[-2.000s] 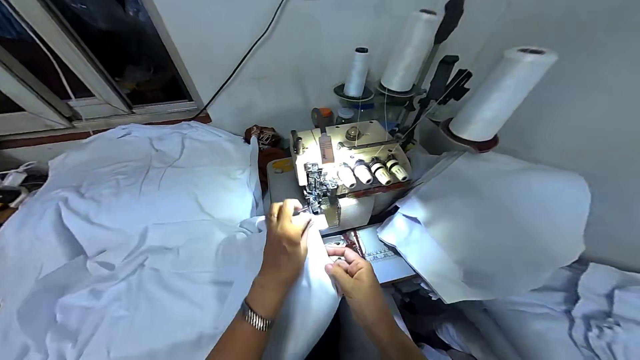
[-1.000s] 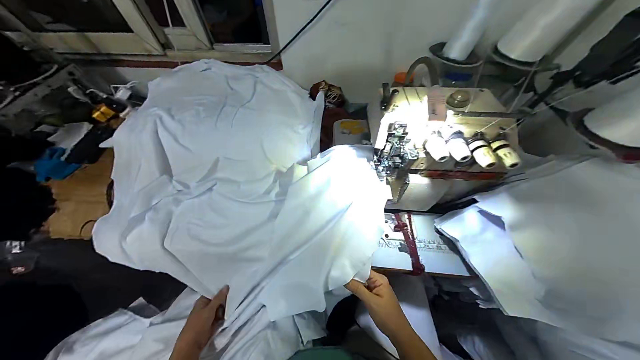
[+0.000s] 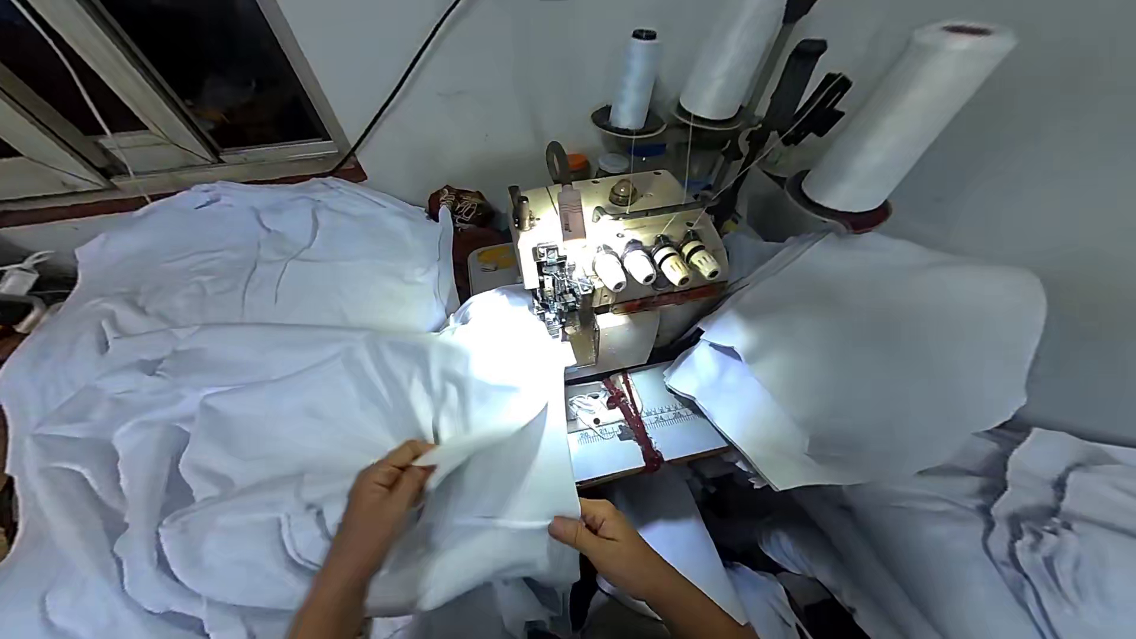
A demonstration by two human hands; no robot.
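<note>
A large piece of white fabric [image 3: 497,444] runs from beside the needle area of an overlock sewing machine [image 3: 621,231] toward me. My left hand [image 3: 386,501] pinches a raised fold of it between thumb and fingers. Lower right of that, my right hand [image 3: 608,541] grips the fabric's right edge. The machine's lamp lights the cloth brightly at the presser foot [image 3: 557,297], and whether the cloth lies under the foot cannot be told. Several tension dials [image 3: 654,264] stand along the machine's front. A dark red cord [image 3: 632,417] is tied around the table edge, which bears a ruler scale.
White garments [image 3: 266,257] are heaped on the left. Cut white panels [image 3: 887,373] lie stacked right of the machine, with more white cloth [image 3: 1065,524] at the lower right. Thread cones [image 3: 905,124] stand behind. A window [image 3: 213,71] is at the upper left.
My left hand, lower on the cloth one second ago, now holds a lifted fold. Two seconds ago both hands were close to the machine's foot. The view has shifted between frames.
</note>
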